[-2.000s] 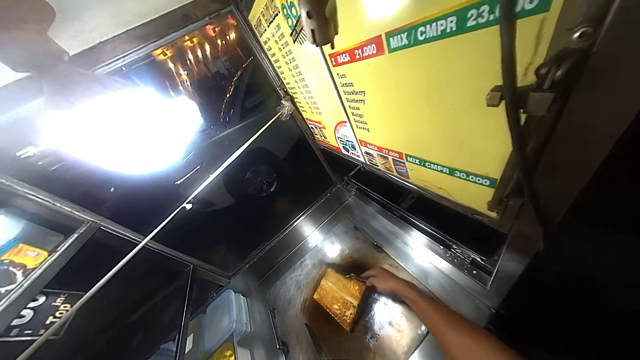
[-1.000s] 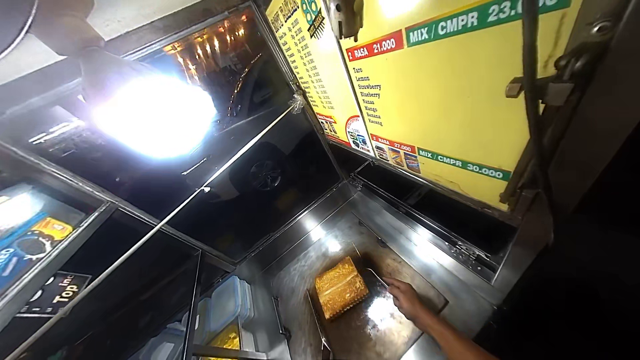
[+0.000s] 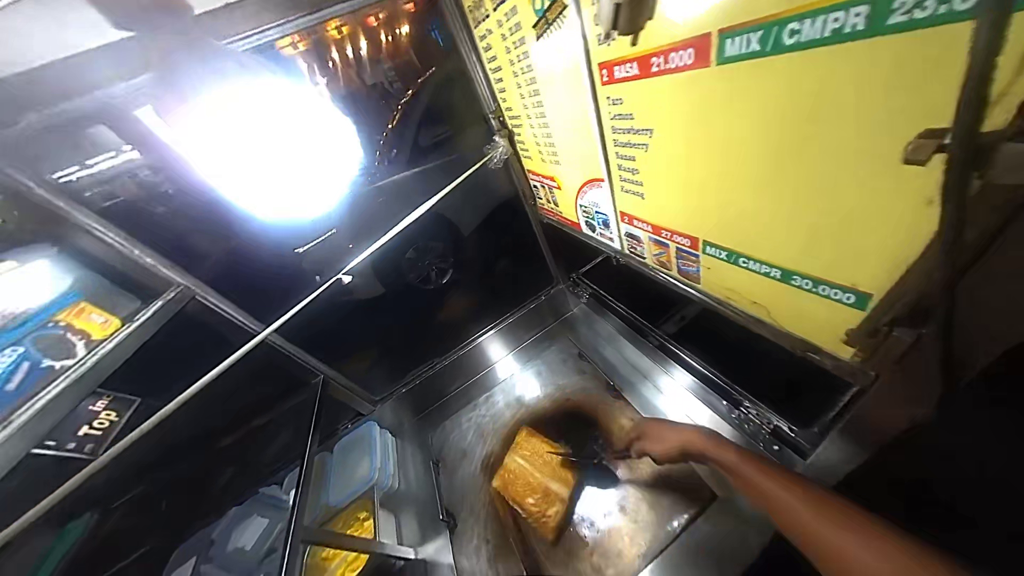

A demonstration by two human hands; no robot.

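A square of browned bread [image 3: 534,482] lies on a steel griddle [image 3: 472,432] at the lower middle. To its right, my right hand [image 3: 660,442] is closed on the handle of a thin, dark utensil [image 3: 588,458], perhaps a spatula. The utensil reaches left toward the bread's right edge; whether it touches or slides under the bread cannot be told. Dark, oily patches and bright glare surround the bread. My left hand is out of view.
Left of the griddle, pale plastic lids [image 3: 360,460] lie above a container with yellow contents [image 3: 350,528]. A raised steel rim [image 3: 640,368] borders the griddle. A white cord [image 3: 320,292] crosses the left side, and a yellow menu board [image 3: 760,144] hangs behind.
My right hand has moved closer to the bread than one second ago, bringing the utensil to its edge. The bread is turned at a different angle from one second ago.
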